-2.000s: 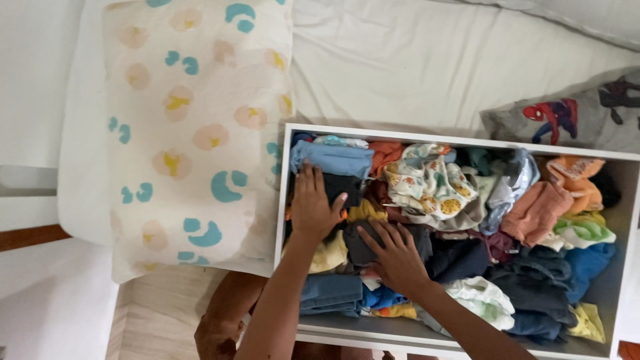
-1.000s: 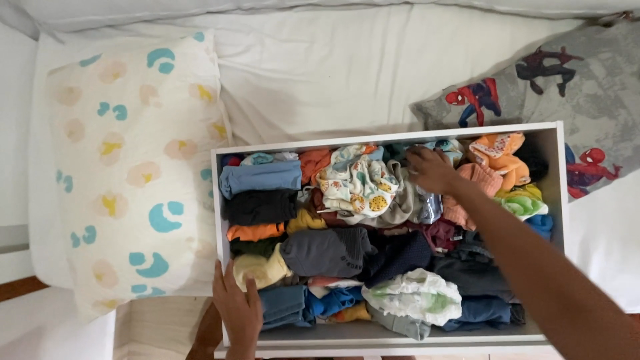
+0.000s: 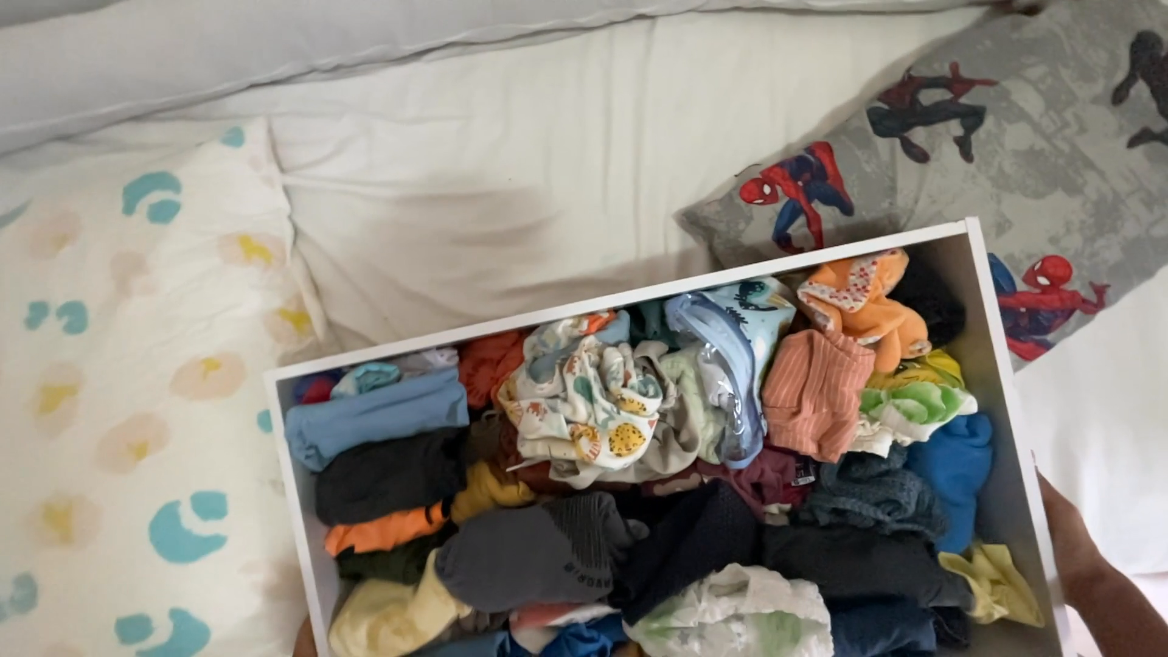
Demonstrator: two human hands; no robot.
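Note:
A white drawer (image 3: 630, 294) full of folded and bunched clothes lies tilted in the view, its right side higher. My right hand (image 3: 1063, 525) is at the outside of the drawer's right wall, its fingers mostly hidden by the wall. Only a sliver of my left hand (image 3: 305, 639) shows by the lower left wall. Inside are a rolled light blue garment (image 3: 379, 415), a black one (image 3: 392, 474), a dark grey one (image 3: 529, 552), a white animal-print cloth (image 3: 593, 401), a striped salmon garment (image 3: 817, 394), an orange one (image 3: 862, 306) and a white-green one (image 3: 739, 611).
A white pillow (image 3: 137, 383) with teal and peach shapes lies left of the drawer. A grey Spider-Man pillow (image 3: 949, 173) is at the upper right. Behind the drawer runs a white bedsheet (image 3: 474, 210), with a grey padded edge (image 3: 319, 46) beyond.
My right hand has left the clothes inside for the drawer's right outer side. The drawer has turned, its right end now higher. My left hand is mostly out of view. The view is closer.

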